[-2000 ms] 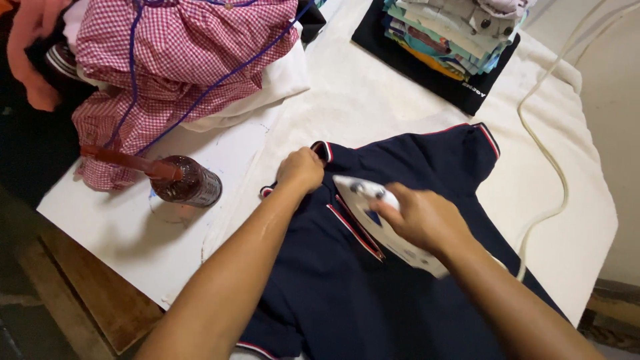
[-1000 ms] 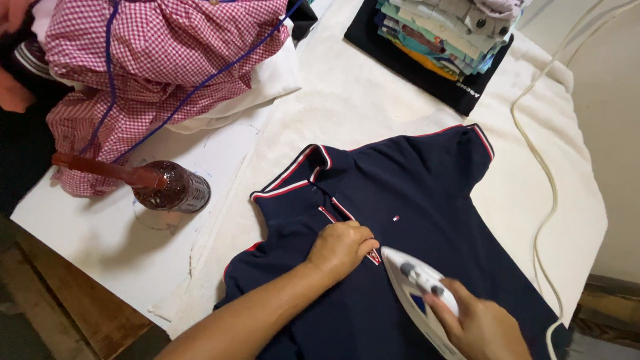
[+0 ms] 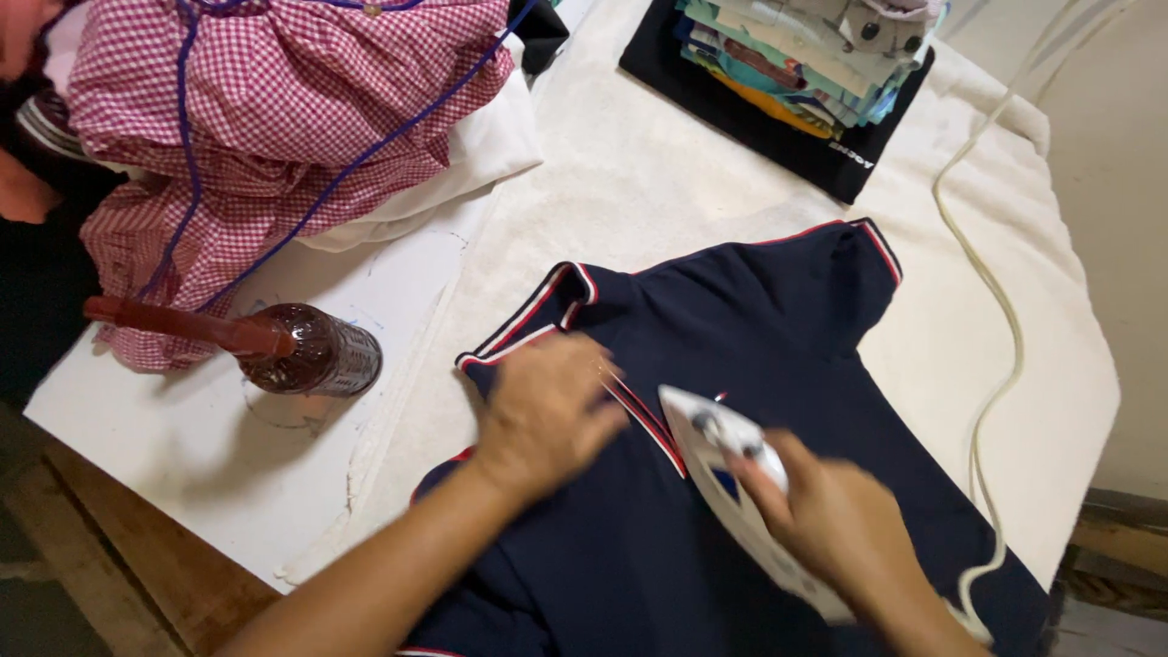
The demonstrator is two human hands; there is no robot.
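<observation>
A navy polo shirt (image 3: 776,319) with red and white trim lies spread on a white cloth, its collar toward the upper left. My right hand (image 3: 821,511) grips the handle of a white clothes iron (image 3: 730,484), whose tip points up beside the lower end of the button placket (image 3: 648,424). Blurred by motion, my left hand (image 3: 547,411) is over the upper placket just below the collar (image 3: 529,315); whether its fingers pinch the fabric cannot be told. The iron's heel is partly hidden behind my right hand and forearm.
A dark red spray bottle (image 3: 315,351) stands on the white table (image 3: 210,465) at left, before heaped red-and-white checked clothing (image 3: 301,109) with blue cord. Folded clothes (image 3: 794,64) are stacked on a black item (image 3: 757,128) at the back. A pale power cord (image 3: 999,301) runs down the right side.
Since one second ago, my left hand has moved from the placket's lower end up toward the collar. The iron in my right hand has moved up alongside the placket.
</observation>
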